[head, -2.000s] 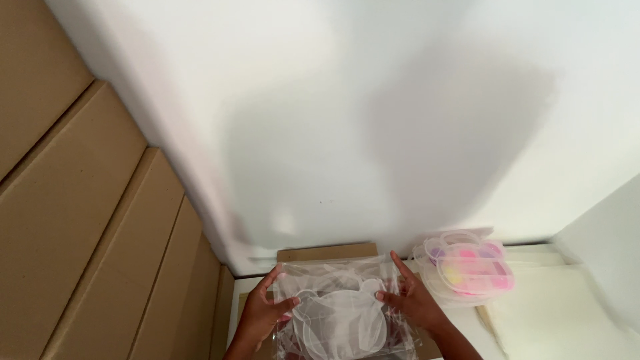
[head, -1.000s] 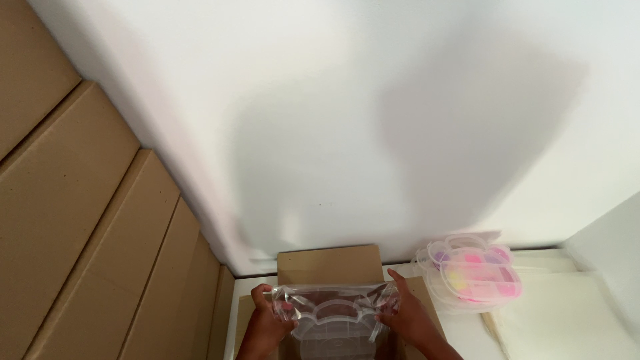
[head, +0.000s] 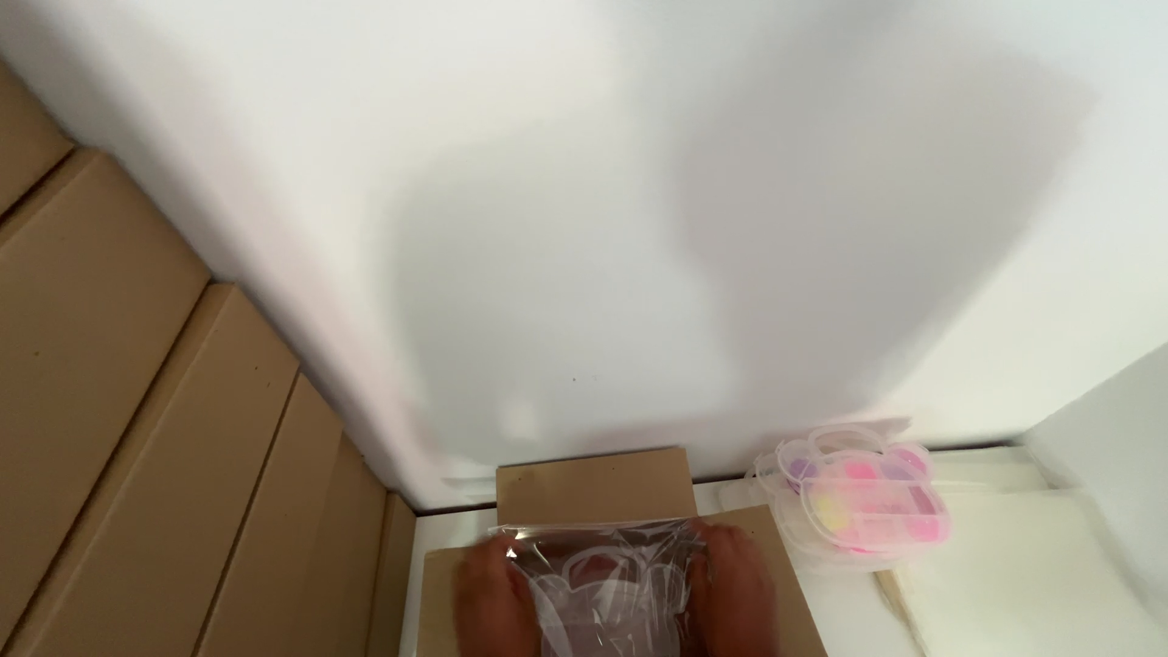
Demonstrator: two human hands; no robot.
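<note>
A clear plastic bag (head: 611,538) with a translucent plastic case (head: 607,593) inside lies over an open cardboard box (head: 593,488) at the bottom centre. My left hand (head: 497,593) grips the bag's left edge, and my right hand (head: 735,589) grips its right edge. Both hands are blurred, and the lower part of the bag runs out of view. To the right of my right hand sit translucent cases (head: 867,497) shaped like an animal head with a handle, with pink, purple and yellow contents.
Large stacked cardboard boxes (head: 91,365) line the left side. A white wall (head: 566,228) rises behind the white table (head: 826,593). Pale flat sheets or bags (head: 1013,566) lie in a stack at the right, beside the coloured cases.
The bagged case has moved down with both hands, toward the bottom of the view. More of the open cardboard box and its raised flap shows than two seconds ago.
</note>
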